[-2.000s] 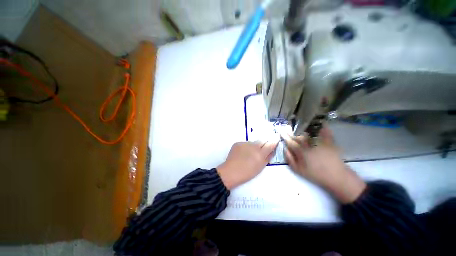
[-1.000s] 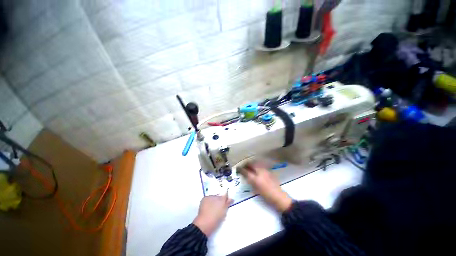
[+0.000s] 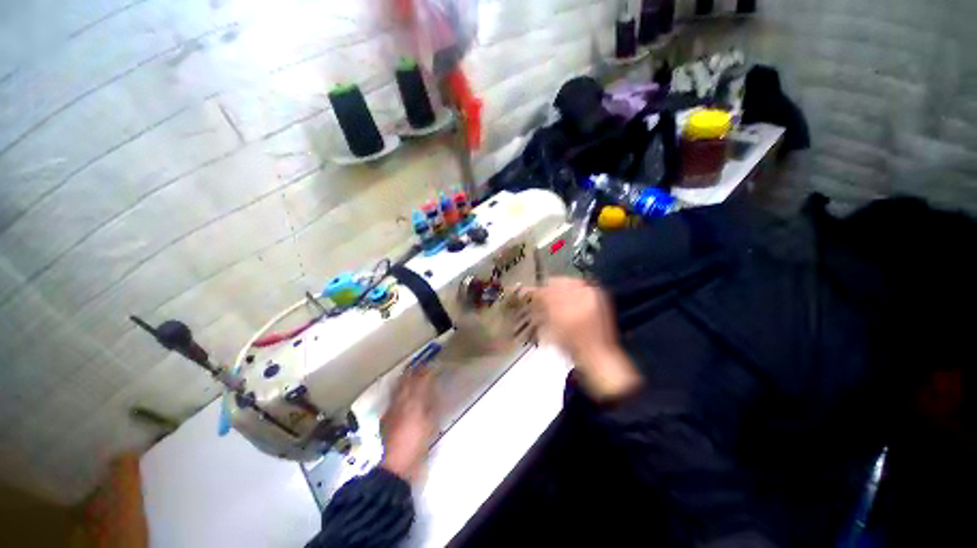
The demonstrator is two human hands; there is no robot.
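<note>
The cream-white sewing machine (image 3: 343, 364) stands on the white table (image 3: 493, 428), its needle end at the lower left. My left hand (image 3: 407, 420) is blurred over the machine bed, its fingertips just below a small blue item (image 3: 425, 354), probably the thread snips. I cannot tell if it touches them. My right hand (image 3: 573, 323) is blurred in front of the machine's right part, beside the dial (image 3: 484, 290); whether it holds anything is unclear. The needle area is partly hidden and no cloth shows there.
Black garments (image 3: 771, 353) are heaped at the right. Dark thread cones (image 3: 357, 121) stand on wall holders. Small coloured spools (image 3: 441, 221) sit on the machine top. Behind are a blue-labelled bottle (image 3: 641, 197) and a yellow-lidded jar (image 3: 704, 147). The blue-handled stick (image 3: 224, 415) hangs by the machine head.
The view has swung up and right. My right hand has moved from the needle area to the machine's right part. My left hand has moved from the needle plate toward the small blue item.
</note>
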